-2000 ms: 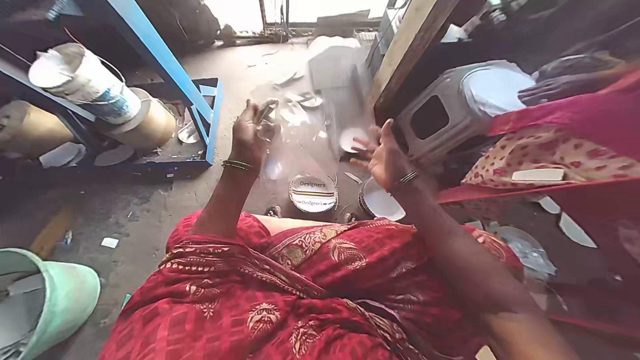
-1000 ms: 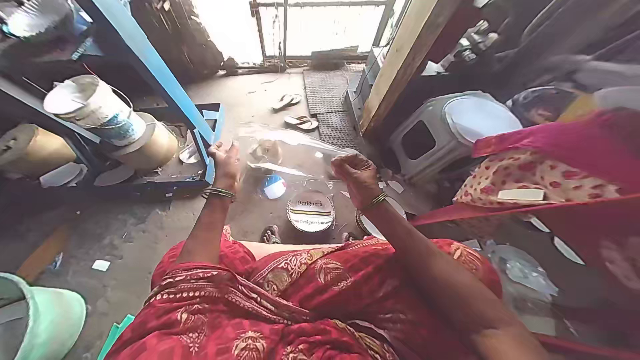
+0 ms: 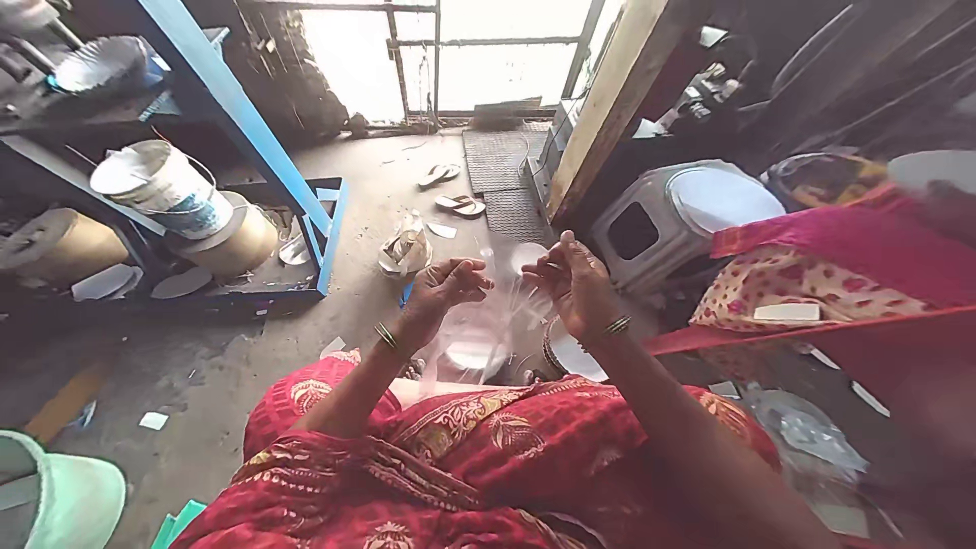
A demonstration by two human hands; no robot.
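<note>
My left hand (image 3: 450, 293) is raised over my lap, its fingertips pinched at the upper left of a clear plastic bag (image 3: 484, 320) that hangs blurred below. My right hand (image 3: 572, 286) is at the bag's right side, palm turned inward and fingers partly spread; whether it grips the film cannot be told. Behind the bag, between my feet, a stack of round white discs (image 3: 476, 357) shows through the film. Another round stack with a white top (image 3: 576, 354) stands to its right, partly hidden by my right forearm.
A blue metal rack (image 3: 328, 259) holds a paint bucket (image 3: 179, 187) and large rolls at left. A pale green tub (image 3: 84, 488) stands lower left. Sandals (image 3: 460, 204) and a crumpled bag (image 3: 406, 248) lie ahead. At right are a plastic stool (image 3: 640, 217) and another person's hand (image 3: 942, 202).
One second ago both hands held the clear film stretched wide between them; now they are closer together and the film hangs down. The writing on the disc stack is no longer readable behind it.
</note>
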